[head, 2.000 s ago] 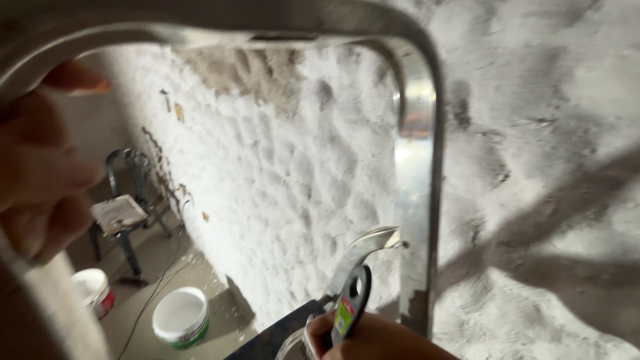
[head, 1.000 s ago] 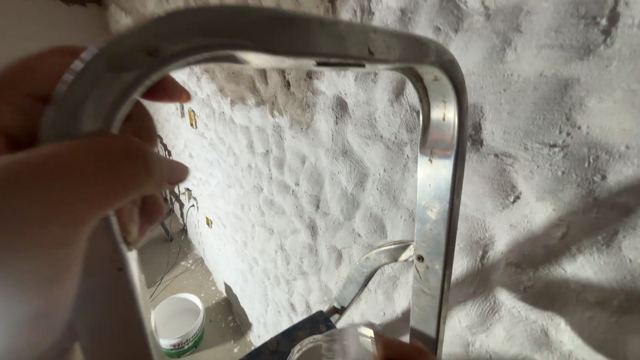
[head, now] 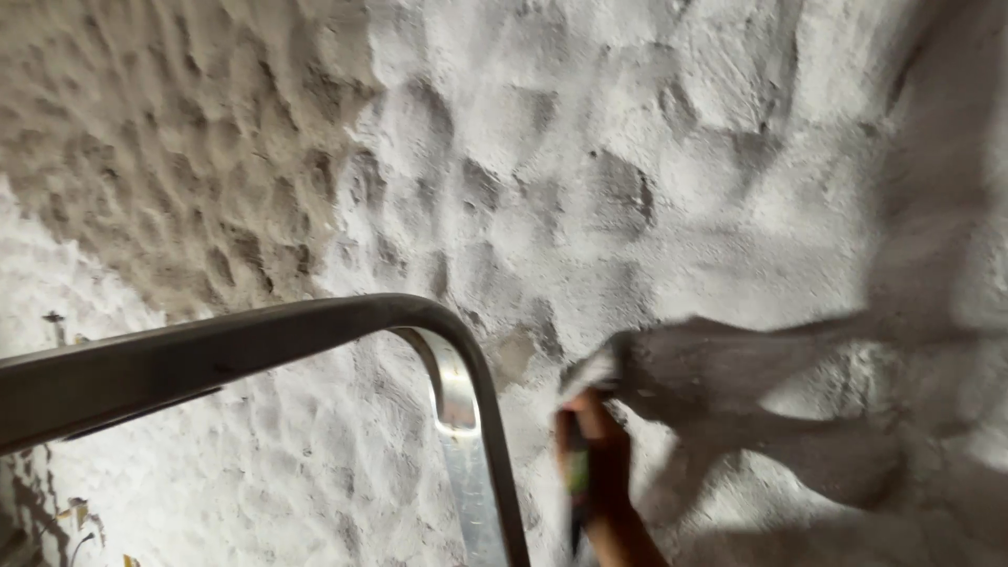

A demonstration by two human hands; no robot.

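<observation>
My right hand [head: 602,461] grips a paintbrush [head: 579,472] by its dark handle with a green label. The brush head, blurred and pale with paint, points up and lies against or very near the rough plaster wall [head: 488,134], just right of the metal ladder frame [head: 394,311]. White paint covers much of the wall, while a brown unpainted patch [head: 197,142] shows at the upper left. A small bare spot [head: 513,354] lies just left of the brush. My left hand is out of view.
The ladder's curved top rail crosses the lower left, close to the camera. Electrical boxes with loose wires [head: 79,516] show on the wall at the lower left. Dark shadows of the arm and ladder fall across the right side.
My right hand has come up from low behind the ladder frame to the wall with the brush. My left hand, earlier at the ladder's left side, has left the view. The view has swung upward.
</observation>
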